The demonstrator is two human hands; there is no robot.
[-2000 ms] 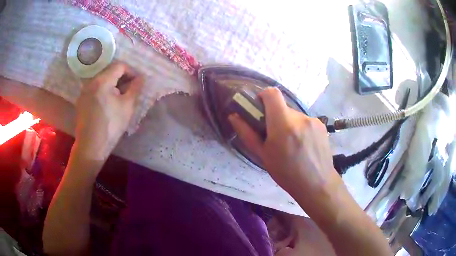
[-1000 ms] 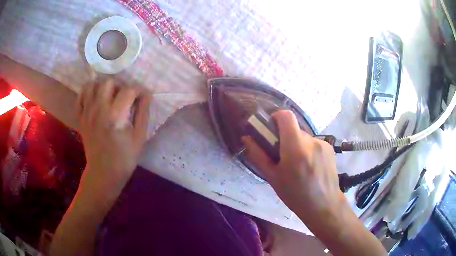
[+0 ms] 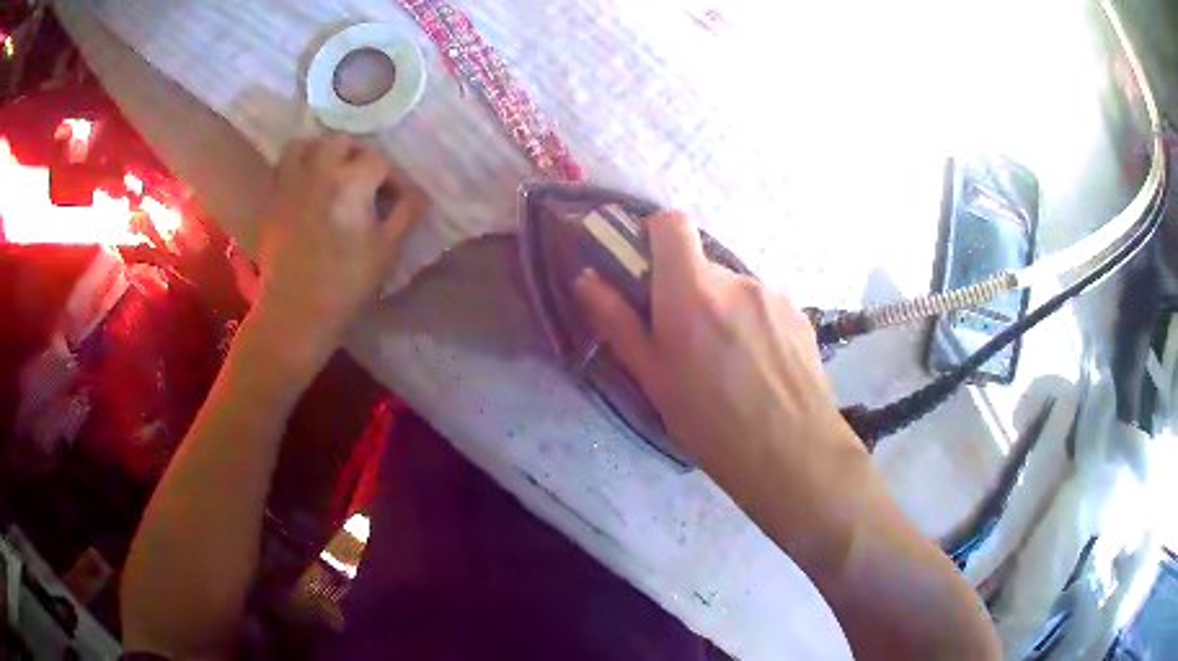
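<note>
The steam iron (image 3: 556, 278) lies with its dark pointed soleplate on the whitish garment piece (image 3: 646, 103), its tip at the end of a frayed pink seam allowance (image 3: 497, 97). My right hand (image 3: 736, 349) is closed around the iron's handle. My left hand (image 3: 330, 233) rests on the fabric's near curved edge, fingers bent; whether it pinches the fabric or tape cannot be told. The white tape roll (image 3: 366, 78) lies flat on the fabric just beyond my left fingers.
A dark flat rectangle with a shiny face (image 3: 984, 265) lies at the right. The steam hose (image 3: 943, 300) and black cord (image 3: 962, 368) run from the iron over it. The speckled pressing table (image 3: 568, 478) curves along my purple clothing (image 3: 491, 555). A red glow shows at left.
The view has turned, so the table edge slants more steeply. The hose and cord now cross the dark rectangle. Both hands keep their places, the right one on the iron.
</note>
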